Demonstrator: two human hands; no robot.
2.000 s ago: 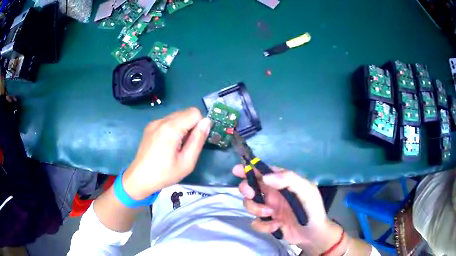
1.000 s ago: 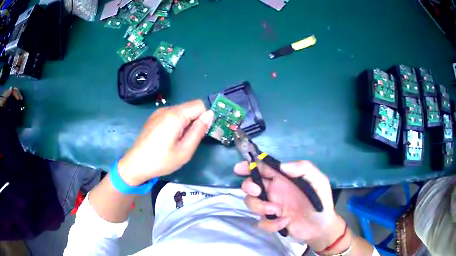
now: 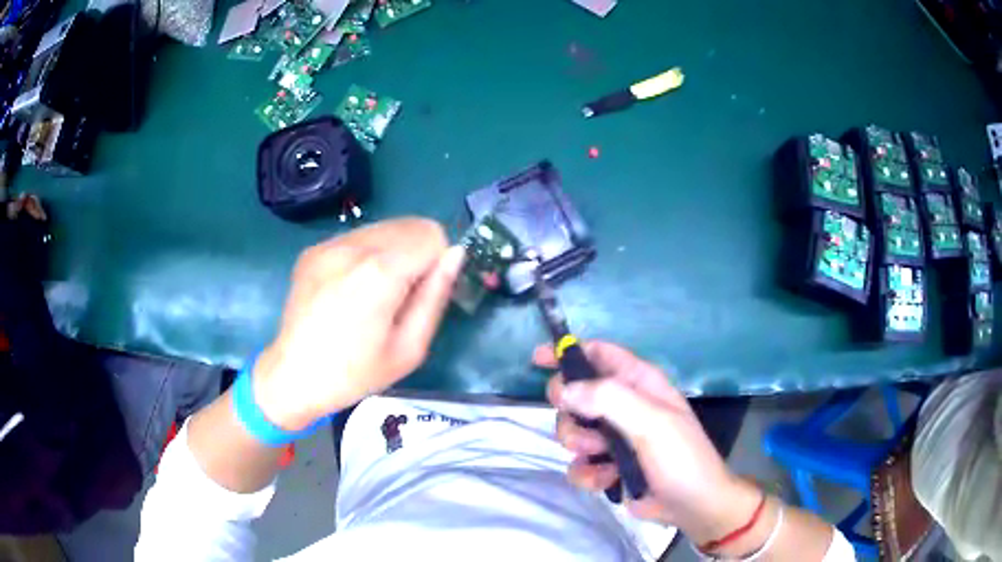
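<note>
My left hand (image 3: 368, 324) pinches a green circuit board (image 3: 487, 255) by its left edge; the board is tilted and a little blurred. My right hand (image 3: 637, 428) grips pliers (image 3: 566, 346) with black handles and a yellow band; one handle mostly hides the other. The plier tip is at the near edge of a black housing (image 3: 538, 214), just right of the board. The housing lies on the green mat, open side up. The board overlaps the housing's left part in view; I cannot tell if they touch.
A speaker half (image 3: 312, 167) stands left of the housing. Loose boards (image 3: 368, 115) lie at the far left. A yellow-and-black tool (image 3: 634, 92) lies beyond the housing. Black units with green boards (image 3: 844, 255) stand in rows at right. A person's arm (image 3: 895, 499) is at lower right.
The plier tips have left the red part on the board and moved right to the housing's near edge. The board has tilted. The housing is turned and slightly shifted.
</note>
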